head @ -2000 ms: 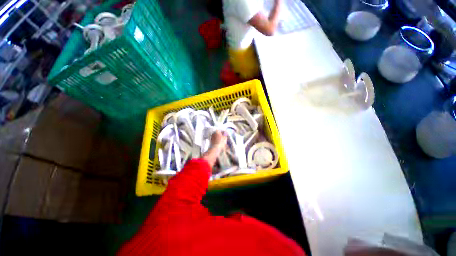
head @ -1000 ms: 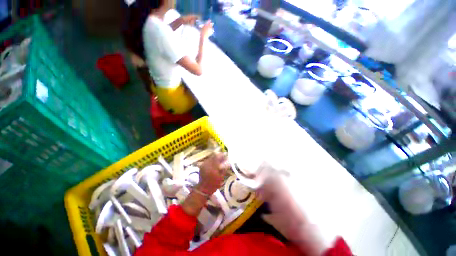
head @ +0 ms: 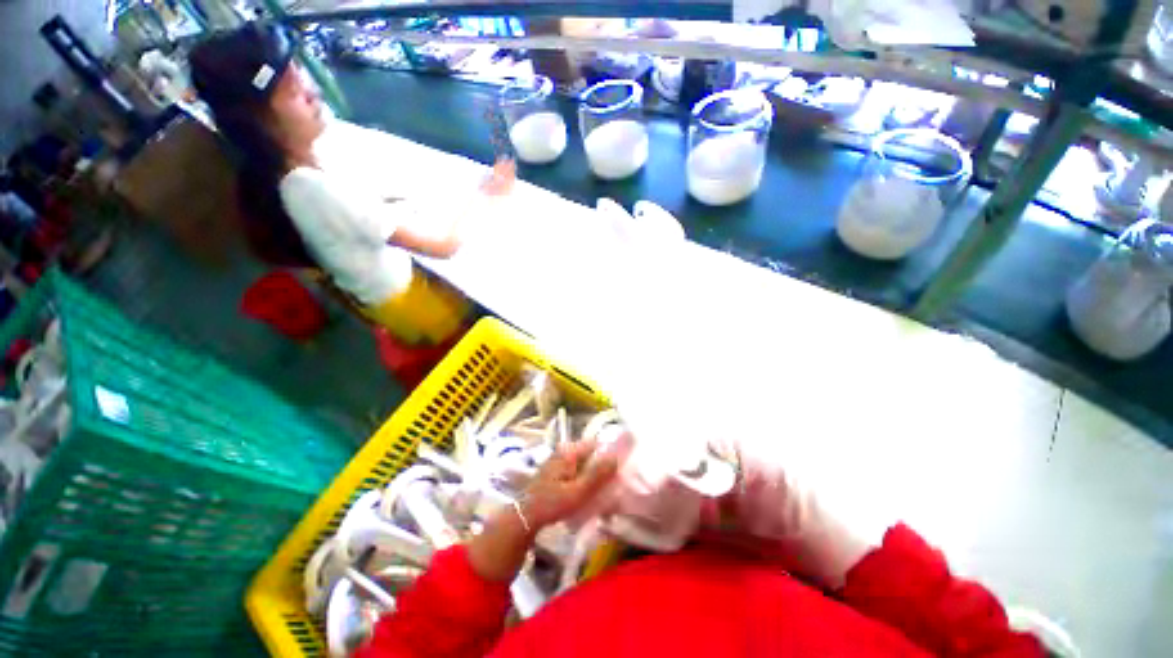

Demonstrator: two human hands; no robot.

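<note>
White moulded parts with discs and flat stems fill the yellow crate in front of me. My left hand is over the crate's right side, fingers pointing towards the right hand; its grip is unclear. My right hand, pale in the glare, is at the bench's near edge. It holds a white moulded part whose curved rim shows by the fingers. Pale material hangs between the hands, blurred.
A long white bench runs beside the crate, with white parts farther along. Clear-topped jar units stand on the dark belt behind. A seated co-worker is at upper left. A green crate and red bin are left.
The view has swung right and up towards the bench. My left hand has left the pile for the crate's right side. My right hand has come into view, close to the left.
</note>
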